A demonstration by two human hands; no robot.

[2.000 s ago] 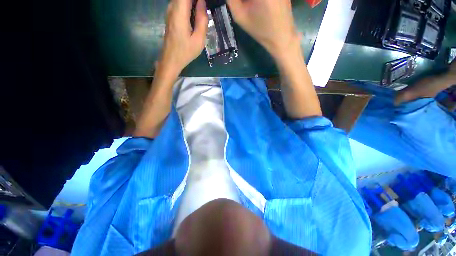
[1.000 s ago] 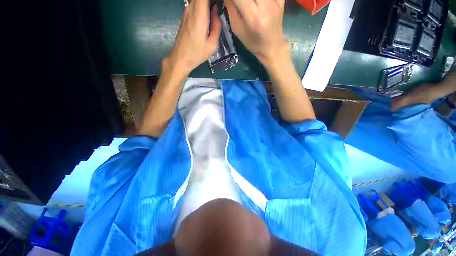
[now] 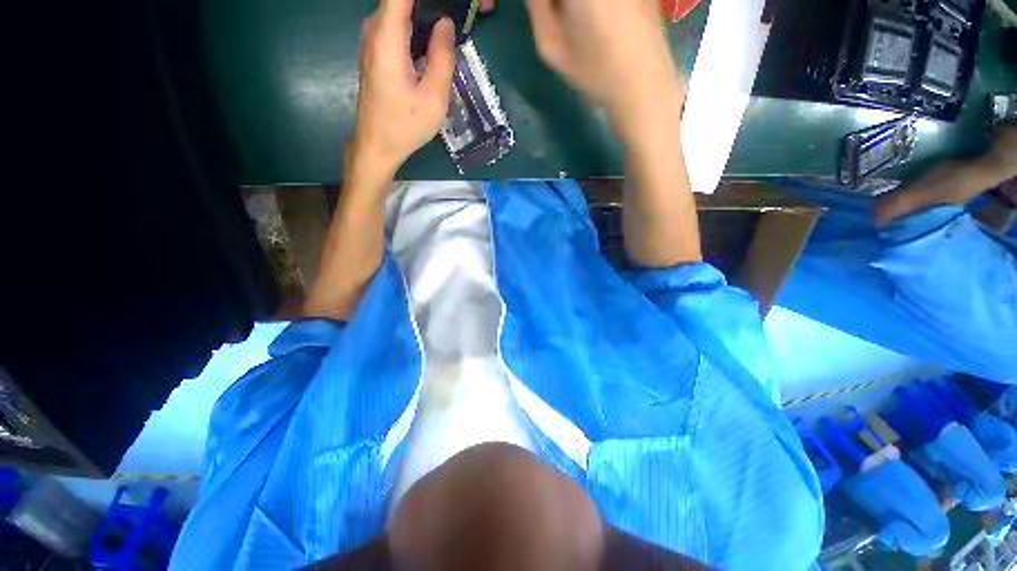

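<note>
A phone assembly point(image 3: 477, 112) with silver edges lies tilted on the green bench, close to the bench's front edge. My left hand point(image 3: 407, 95) is at the top of the picture, just left of it, with its fingers around a dark phone part point(image 3: 436, 16) cut off by the top edge. My right hand point(image 3: 597, 45) is to the right, raised and blurred, apart from the phone. Its fingertips are partly cut off by the top edge, and I cannot tell whether they hold anything.
A white paper strip point(image 3: 723, 95) and a red bin point(image 3: 676, 7) are at the right. Beyond are a black blister tray point(image 3: 909, 54) with phones, a loose phone point(image 3: 879, 152) and another person's arm point(image 3: 948, 190). A dark stack fills the left. Cartons point(image 3: 784, 251) stand below the bench.
My right hand has moved away from my left hand and the phone. The phone on the bench has shifted slightly left and shows more of itself.
</note>
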